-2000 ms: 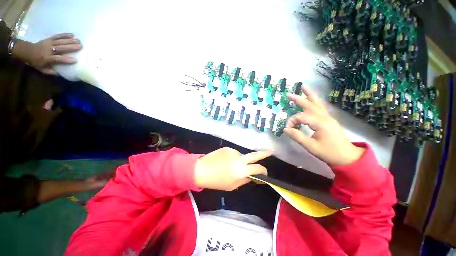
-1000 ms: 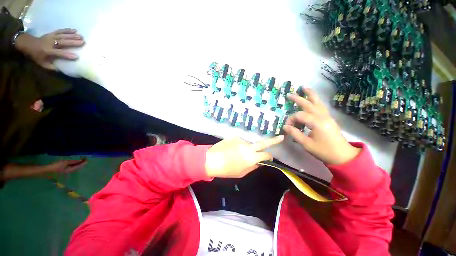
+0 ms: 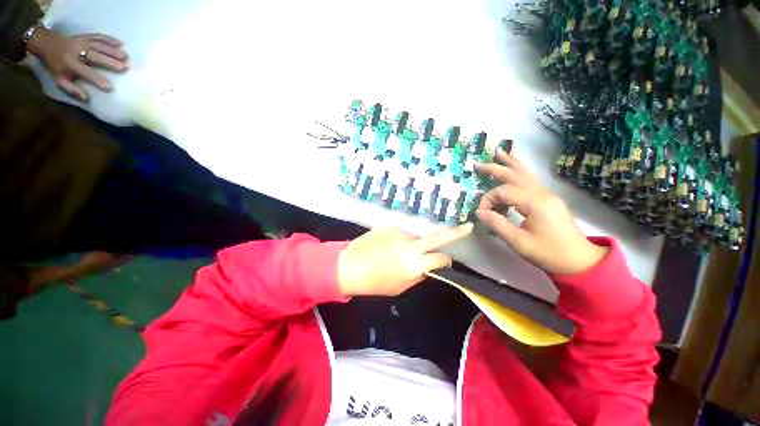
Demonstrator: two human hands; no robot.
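A green circuit board panel with two rows of small boards lies on the white sheeting, with thin dark lead wires out of its left end. My right hand is over the panel's right end, thumb and index finger close together; whether a tiny piece is between them cannot be told. My left hand is below the panel's right part, index finger pointing towards its lower edge. It grips one end of a flexible adhesive pad sheet, black on one face and yellow on the other, which hangs towards my right sleeve.
Stacked PCB panels stand in dense green and dark piles at the right. Another person's hand rests on the white-covered bench at upper left. The bench's front edge runs diagonally below the panel.
My left hand has moved slightly up towards the panel, and the sheet has shifted with it. My right hand has barely moved. The other person's lower arm has moved left.
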